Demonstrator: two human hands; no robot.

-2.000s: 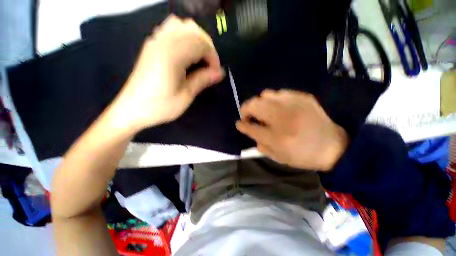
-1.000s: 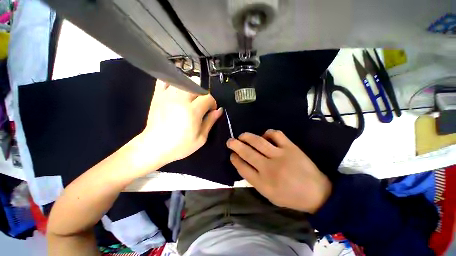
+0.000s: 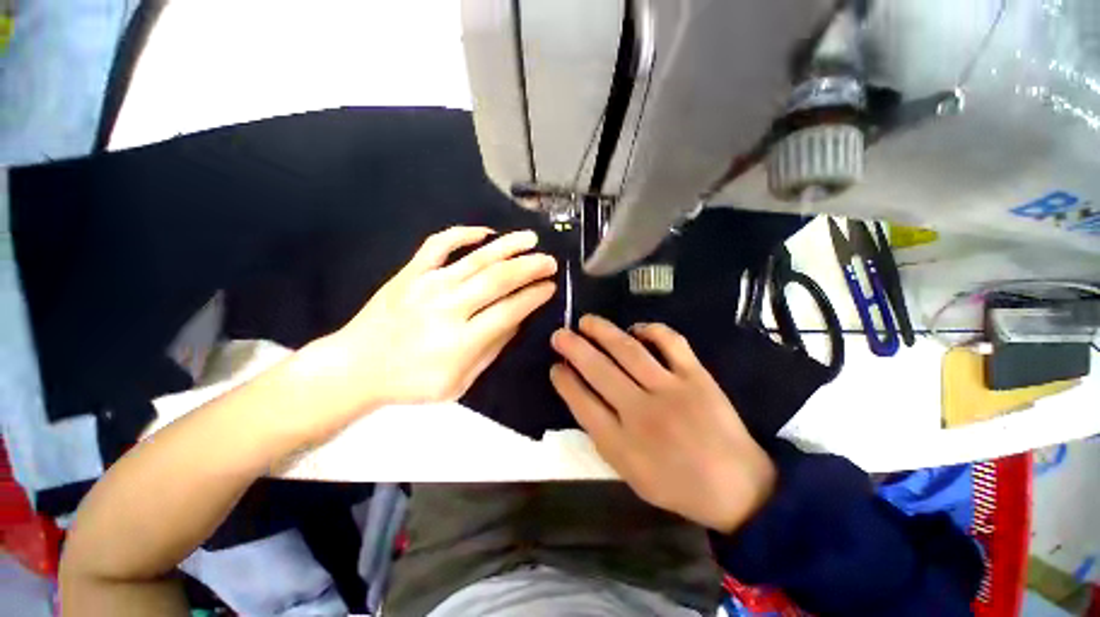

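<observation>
A large black garment panel (image 3: 326, 181) lies on the white machine table under the sewing machine head (image 3: 712, 109). A thin pale slit line (image 3: 568, 293) shows in the cloth between my hands. My left hand (image 3: 464, 316) lies on the panel left of the line, fingers spread and pointing right, pressing the cloth flat. My right hand (image 3: 657, 416) lies on the panel below and right of the line, its fingertips at the line's lower end. A ribbed grey knob (image 3: 651, 280) is just above my right hand. The machine head hides the needle.
Black-handled shears (image 3: 806, 316), blue thread snips (image 3: 871, 307) and a slim black tool (image 3: 895, 283) lie at the right. A dark block (image 3: 1037, 362) rests on a tan card (image 3: 971, 392) at the far right. Red baskets (image 3: 1011, 518) are below the table edge.
The view has shifted, and the machine head now covers the upper right. My left hand has gone from pinched fingertips to flat, spread fingers. The panel's left part has a fold near my forearm.
</observation>
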